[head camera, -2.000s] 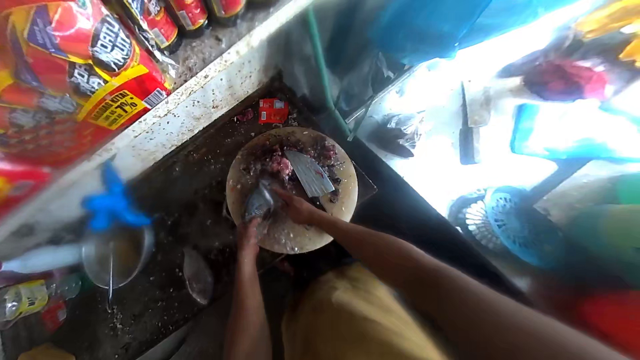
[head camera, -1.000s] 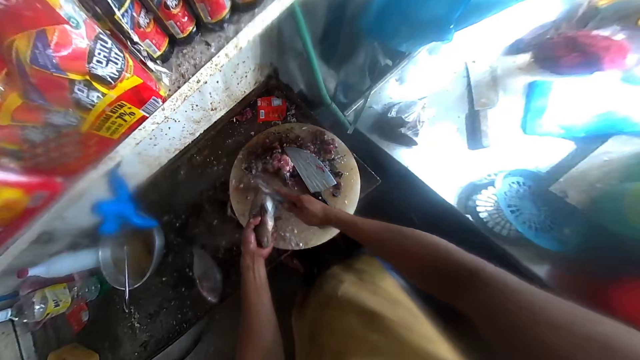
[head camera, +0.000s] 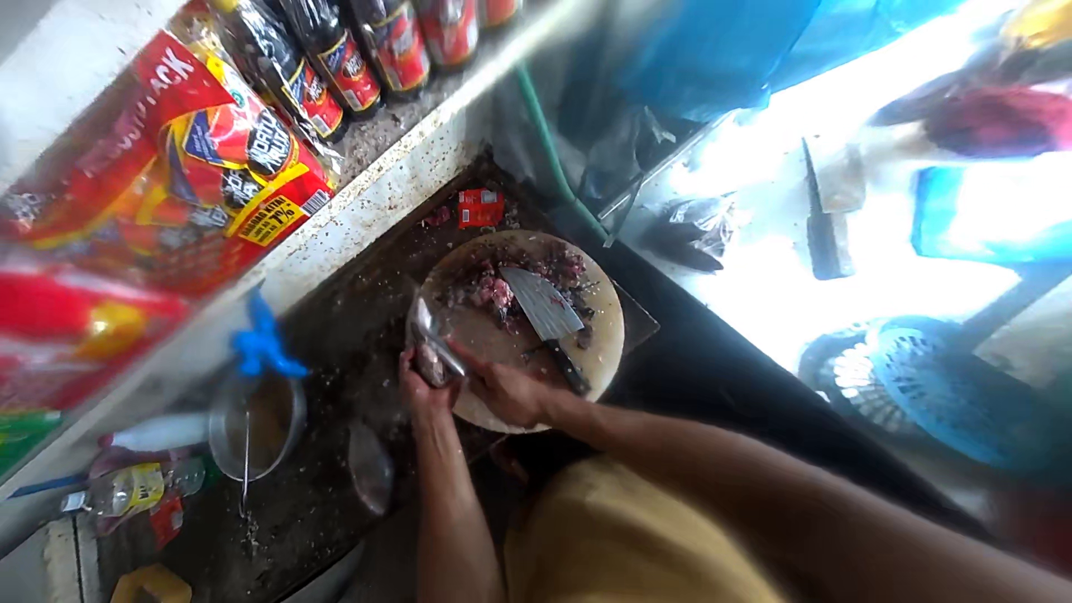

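Note:
My left hand [head camera: 425,387] is closed around a small silvery fish [head camera: 430,363] at the left edge of the round cutting board [head camera: 486,410]. A shiny narrow metallic piece [head camera: 445,353] lies across the fish. Beside it, over the board, my right hand [head camera: 509,394] has its fingers bent towards the fish; whether it grips the metallic piece cannot be told. A cleaver [head camera: 543,303] with a black handle rests flat on the board, its blade among dark scraps and pinkish fish flesh or innards [head camera: 492,291].
A red packet [head camera: 481,208] lies behind the board. To the left are a container of liquid [head camera: 258,423] with a metal utensil, a plastic bottle [head camera: 142,489] and an oval item [head camera: 368,467]. Bottles [head camera: 343,71] line the shelf. Blue baskets [head camera: 938,389] and another cleaver [head camera: 829,209] are at right.
My left hand and the fish have moved to the board's left edge from over its lower left part. My right hand stays close by. The cleaver remains on the board.

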